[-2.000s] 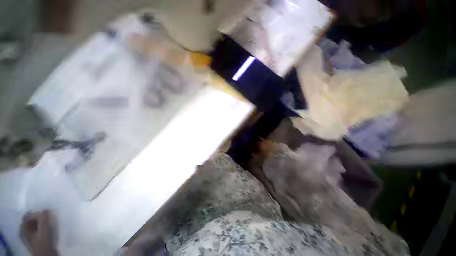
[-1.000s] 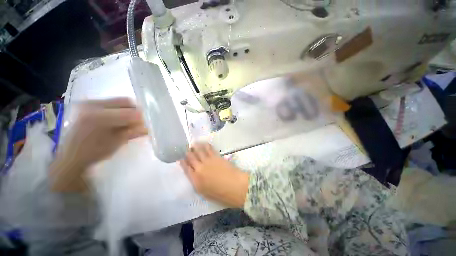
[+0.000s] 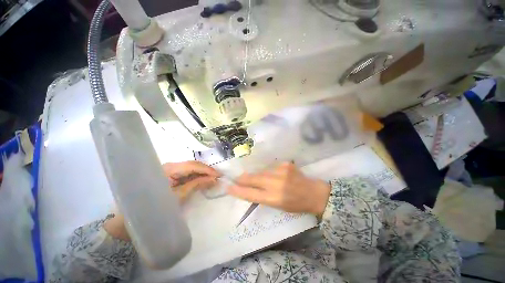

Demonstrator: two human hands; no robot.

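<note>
My left hand (image 3: 191,178) is partly hidden behind the lamp head (image 3: 141,188), its fingertips pinching a thin white fabric piece (image 3: 217,190) just in front of the needle area (image 3: 238,145). My right hand (image 3: 279,188) reaches in from the right, its fingertips on the same piece, close to my left fingertips. The fabric nearly vanishes against the white table (image 3: 299,221). A slim dark pointed tool (image 3: 247,214) sticks out below my right hand; whether I hold it or it lies on the table cannot be told.
The sewing machine body (image 3: 299,61) spans the top. The lamp's ribbed gooseneck (image 3: 97,55) hangs at the left. A blue tray (image 3: 37,193) with white pieces stands at the left edge. A dark flat slab (image 3: 407,149) and a white printed sheet (image 3: 451,132) are at the right.
The view has swung back to the machine and moved closer. My left hand has moved from left of the lamp to the needle area, and my right hand now meets it there.
</note>
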